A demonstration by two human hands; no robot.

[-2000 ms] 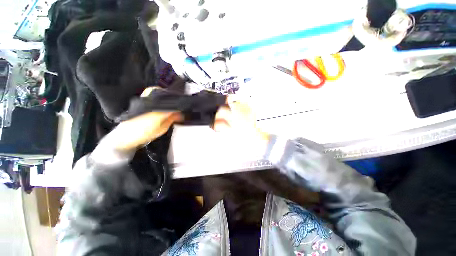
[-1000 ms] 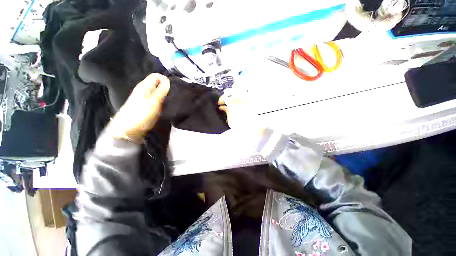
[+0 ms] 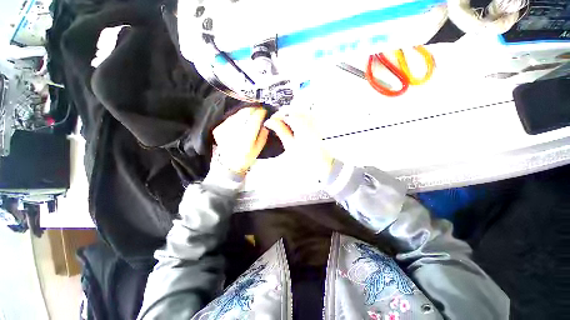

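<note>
A large black garment (image 3: 140, 94) lies heaped at the left and hangs over the table's front edge, with a white patch on it. My left hand (image 3: 240, 139) and my right hand (image 3: 297, 134) meet just in front of the presser foot (image 3: 275, 94) and pinch a small part of the black cloth between them. The right hand is pale and overexposed. The white sewing machine (image 3: 325, 28) with a blue stripe stands behind the hands. The exact fold under the fingertips is hidden.
Scissors (image 3: 397, 75) with red and orange-yellow handles lie right of the needle area. A flat black phone-like rectangle (image 3: 544, 105) lies at the right table edge. A cardboard box (image 3: 64, 250) is on the floor at left.
My left hand has moved right from the garment to beside my right hand at the presser foot. The black cloth spreads wider at left, and its flat part before the foot is now gathered.
</note>
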